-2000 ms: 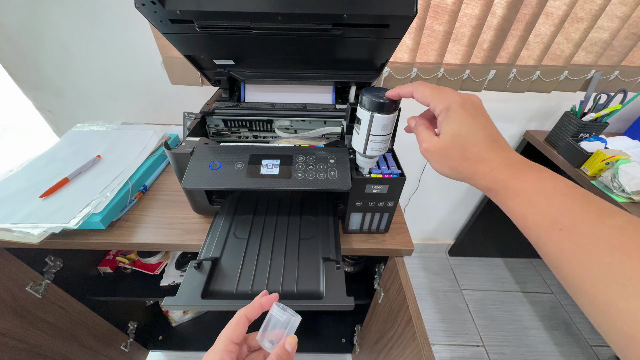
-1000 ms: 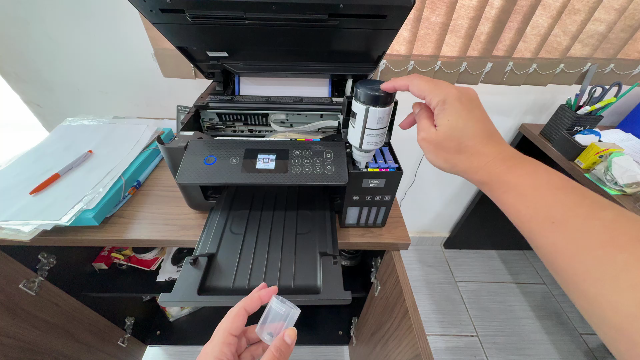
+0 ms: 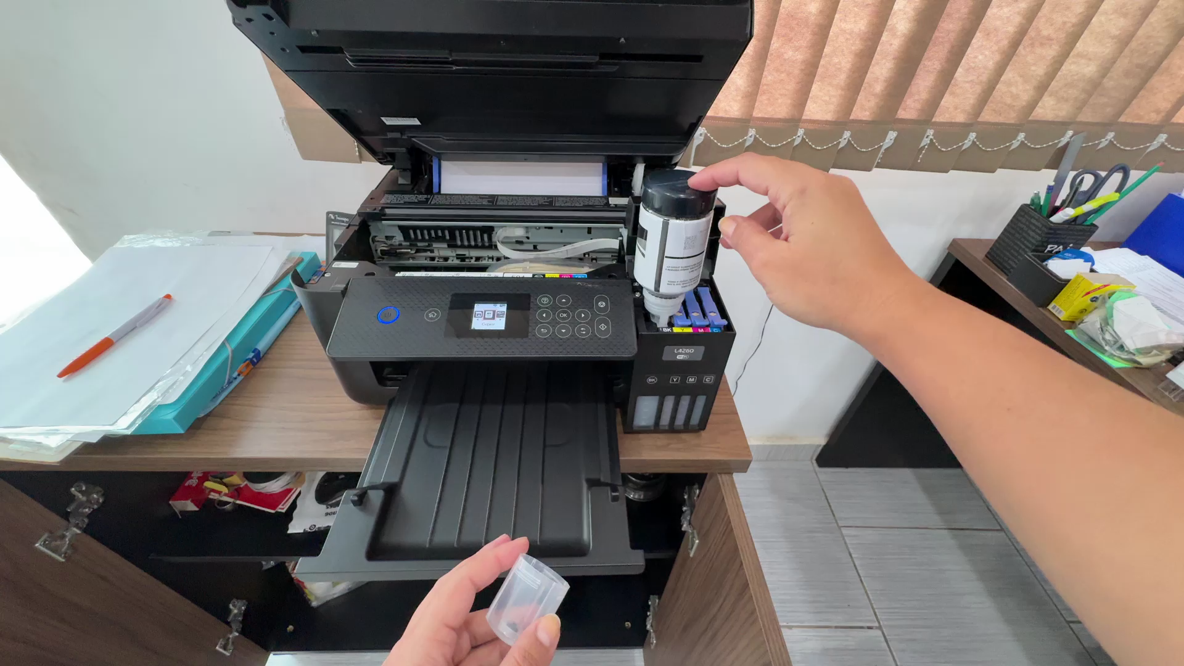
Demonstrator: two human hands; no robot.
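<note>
An ink bottle (image 3: 672, 245) with a white label and a black base stands upside down, its nozzle in the black ink port of the inkjet printer (image 3: 481, 319). My right hand (image 3: 800, 236) rests its index fingertip on the bottle's upturned base, thumb and other fingers curled beside it without wrapping around it. My left hand (image 3: 476, 615) holds a clear plastic cap (image 3: 527, 599) between thumb and fingers, below the output tray (image 3: 481, 462). Blue tank caps (image 3: 703, 308) sit right of the nozzle. The scanner unit (image 3: 518, 83) is raised.
Left of the printer lie stacked papers (image 3: 166, 324), an orange and white pen (image 3: 116, 335) and a teal folder (image 3: 185, 407). Cabinet doors (image 3: 712, 583) stand open below. At right, a side desk (image 3: 1008, 296) bears a mesh pen holder (image 3: 1027, 239) and small packets.
</note>
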